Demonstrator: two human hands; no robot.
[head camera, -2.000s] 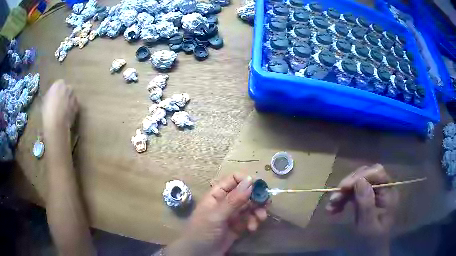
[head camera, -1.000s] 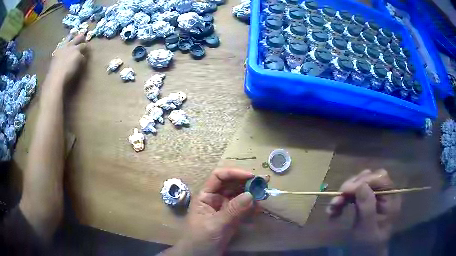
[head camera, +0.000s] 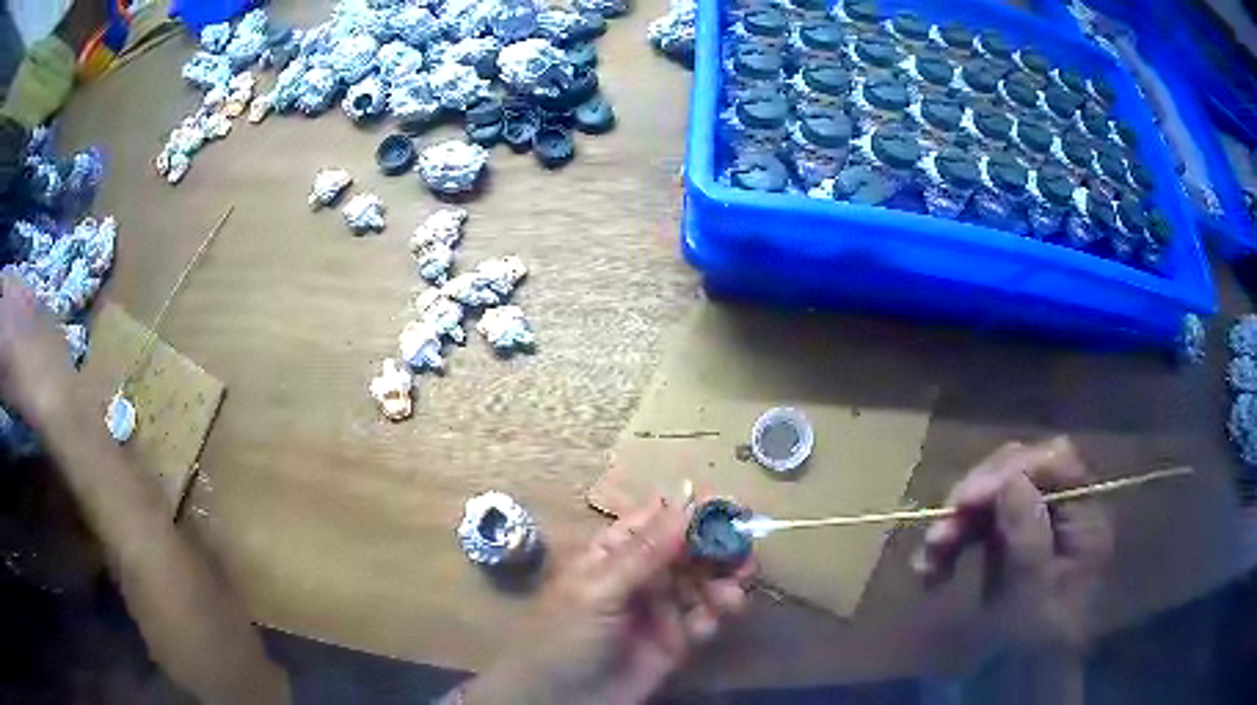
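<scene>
My left hand (head camera: 627, 592) holds a dark round cap (head camera: 720, 534) between its fingertips, hollow side showing. My right hand (head camera: 1020, 530) grips a thin tan glue stick (head camera: 869, 519). The stick's white wet tip is at the cap's hollow. A white lumpy figure body (head camera: 498, 530) stands on the table left of my left hand, its dark round hole facing up. A small round glue cup (head camera: 783, 438) sits on the cardboard pad (head camera: 882, 455) beyond the cap.
A blue crate (head camera: 910, 282) of dark-topped pieces is at the back right. Small cast parts (head camera: 441, 317) lie mid-table. A pile of white bodies (head camera: 400, 62) and dark caps (head camera: 552, 145) is behind. Another person's arm (head camera: 138, 510) is at left, by a stained cardboard pad (head camera: 186, 400).
The cap has been turned slightly in my left fingers, with the stick tip still at it. The other person's arm has moved from the back pile to the left edge, uncovering the stained pad and a stick.
</scene>
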